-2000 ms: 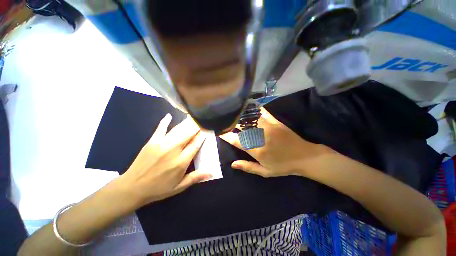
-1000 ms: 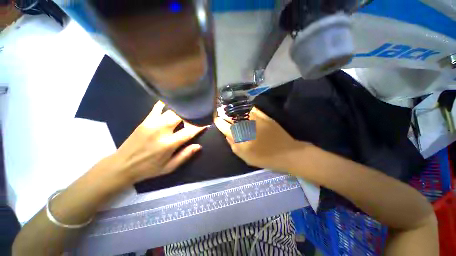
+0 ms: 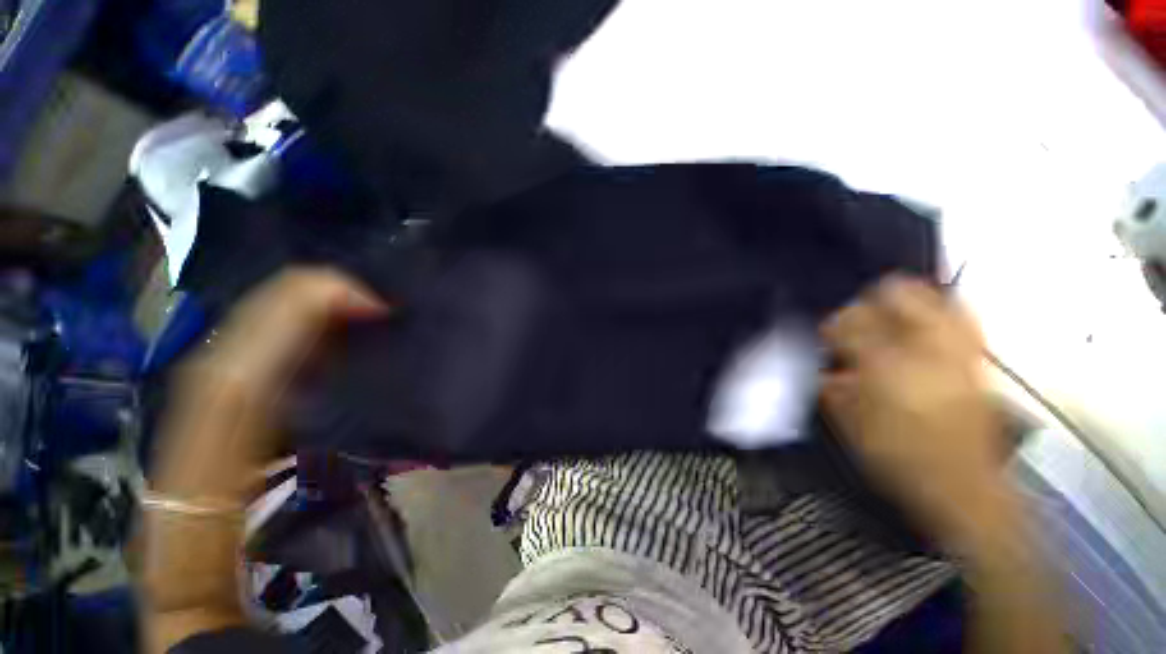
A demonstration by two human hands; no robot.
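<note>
A black garment panel [image 3: 614, 294] is stretched between my hands above my lap and the table's edge. My left hand [image 3: 275, 345], blurred and with a bracelet at the wrist, grips its left end. My right hand [image 3: 901, 371], also blurred, grips its right end. A small white piece [image 3: 767, 387] shows against the panel beside my right fingers; whether I hold it is unclear. More black cloth [image 3: 435, 90] lies behind the panel at the upper left.
The white table [image 3: 793, 77] is at the upper right, with its grey front edge [image 3: 1074, 492] at the lower right. Blue items and cloth scraps [image 3: 320, 613] are low on the left. Striped clothing [image 3: 639, 511] is below the panel.
The view has swung left, and the sewing machine head has left the picture. My hands have moved from flat on the cloth to far apart, lifting a black panel.
</note>
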